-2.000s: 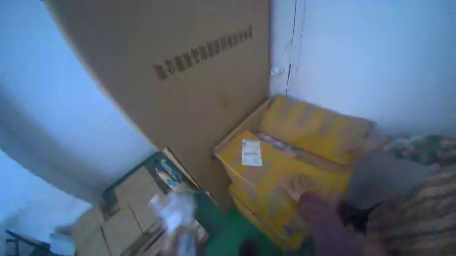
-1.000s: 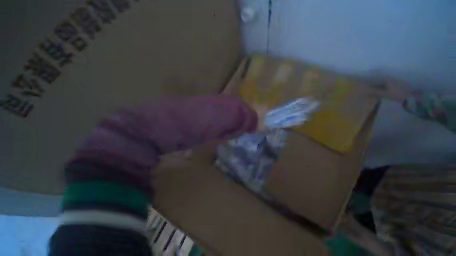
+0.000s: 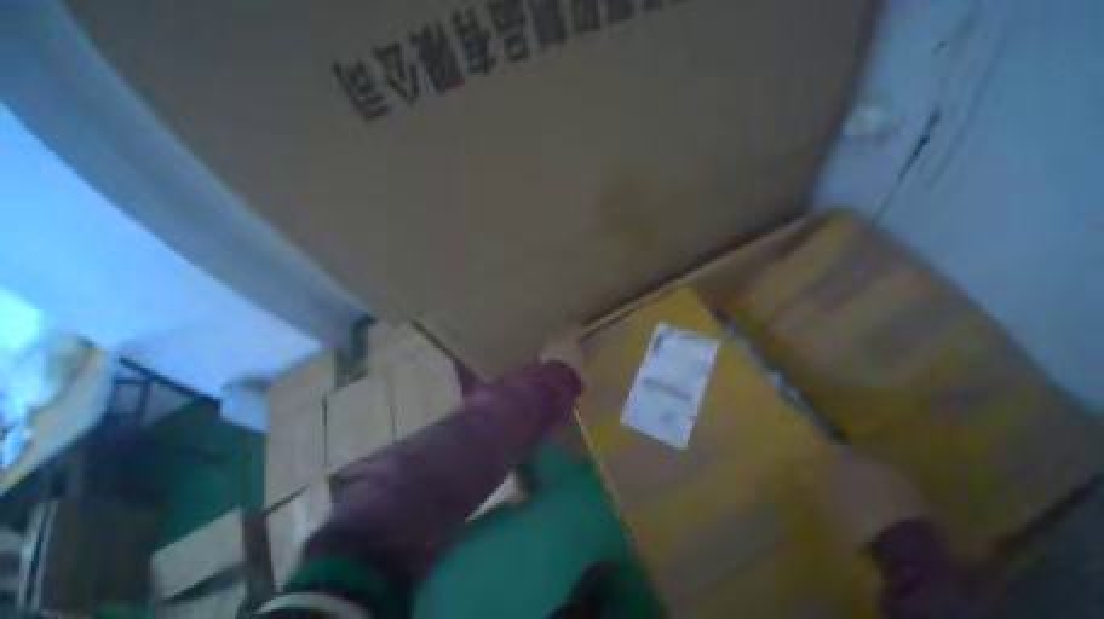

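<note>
A brown carton with yellow tape stands in front of me, its top flaps down with a narrow gap between them. A white label is on the near-left flap. My left hand, in a purple sleeve, is at the carton's upper left corner; its fingers are mostly hidden. My right hand is on the top beside the gap, blurred, its fingers not distinct. The contents of the carton are hidden.
A large upright cardboard sheet with dark print stands behind the carton. Smaller brown cartons are stacked at the left on the green floor. A white wall is at the right.
The flap has come down over the grey shiny packets seen inside. The white-blue packet near my hand is out of sight. My left hand has moved to the carton's corner.
</note>
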